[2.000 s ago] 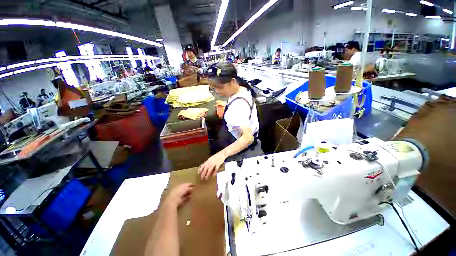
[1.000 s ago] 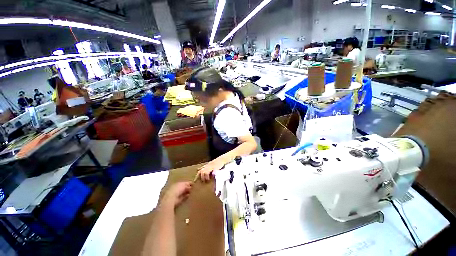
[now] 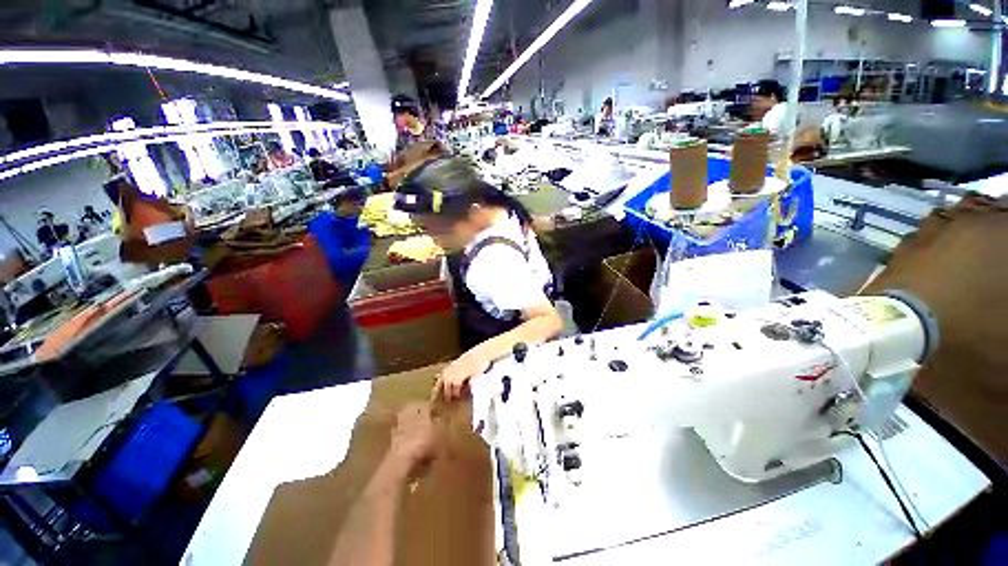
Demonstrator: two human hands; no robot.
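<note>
A large brown fabric panel [image 3: 298, 514] lies on the white machine table, left of the white sewing machine [image 3: 707, 387]. My left hand [image 3: 411, 437] is on the panel, blurred, with its fingers closed at a small raised fold of it. Another person's hand [image 3: 455, 376] touches the panel just beyond my fingers, by the machine's left end. A tiny pale label [image 3: 413, 484] shows on the panel beside my wrist. The needle area is hidden by the machine head. My right hand is out of the picture.
A person [image 3: 492, 260] leans over the table's far side. Brown thread cones [image 3: 689, 175] stand behind the machine, near a blue bin [image 3: 812, 205]. A red-edged carton [image 3: 403, 315] is beyond the table. More brown fabric [image 3: 962, 310] hangs at the right.
My left hand has moved slightly forward and right, nearer the other person's hand. The fabric between the hands is now bunched up. The other person has bent lower over the table.
</note>
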